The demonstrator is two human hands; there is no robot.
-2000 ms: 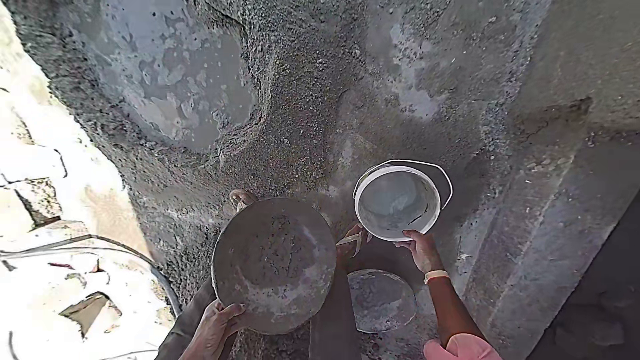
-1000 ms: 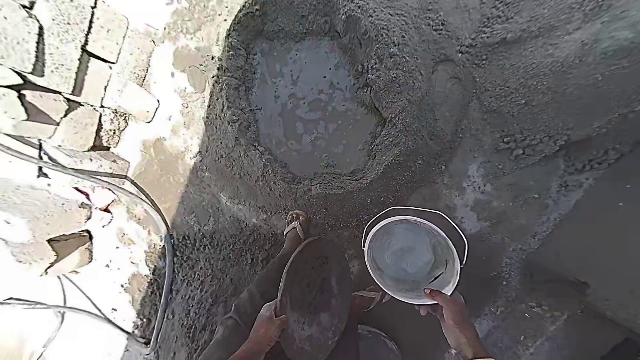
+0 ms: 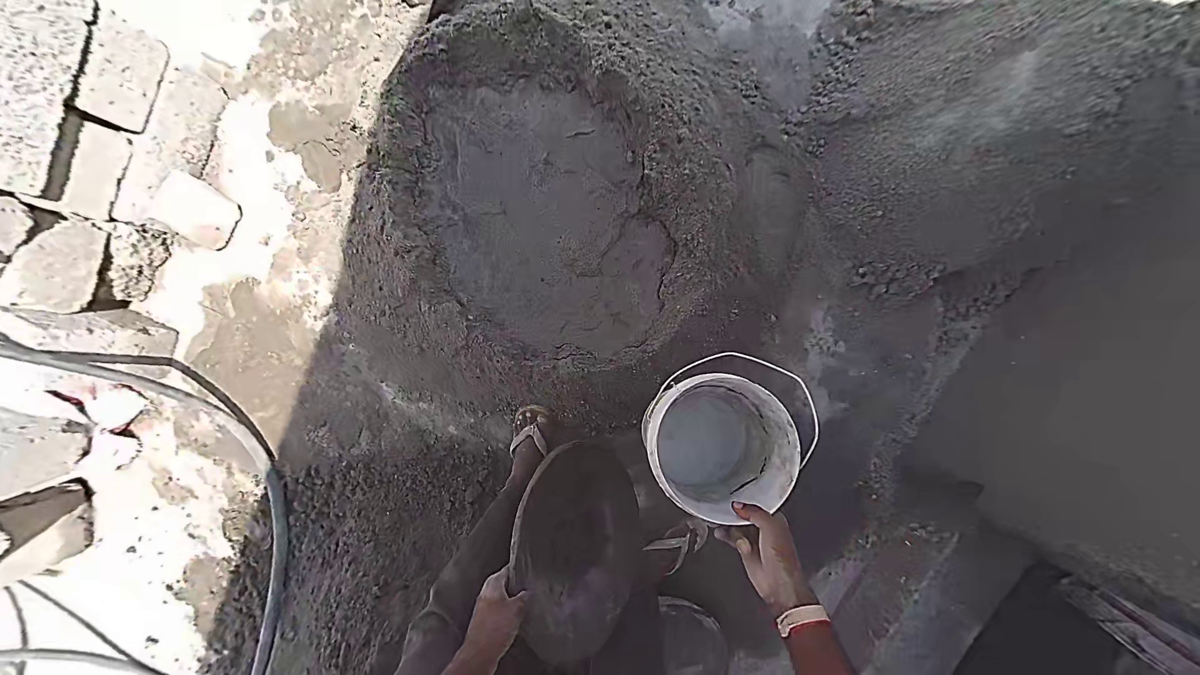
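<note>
My left hand (image 3: 499, 611) grips the left rim of a dark round pan (image 3: 577, 553), which is tilted in front of my legs. With thumb over the rim, my right hand (image 3: 771, 555) holds a white bucket (image 3: 783, 469) at its near edge. The bucket's wire handle stands out on the far side, and greyish liquid seems to lie inside. Beyond both vessels is a ring of grey sand or mortar mix (image 3: 694, 225) around a wet, smooth grey pool (image 3: 544, 216).
My sandalled feet (image 3: 532, 433) stand just short of the ring. Another round vessel (image 3: 692, 637) sits on the ground near my legs. Grey hoses (image 3: 277, 525) curve along the left, beside broken stone blocks (image 3: 56, 267). A rough grey mound (image 3: 956, 141) rises at the upper right.
The pan in my left hand has tipped from face-up to a steep tilt. The pale patches on the pool's surface have given way to smooth grey. The view has swung left.
</note>
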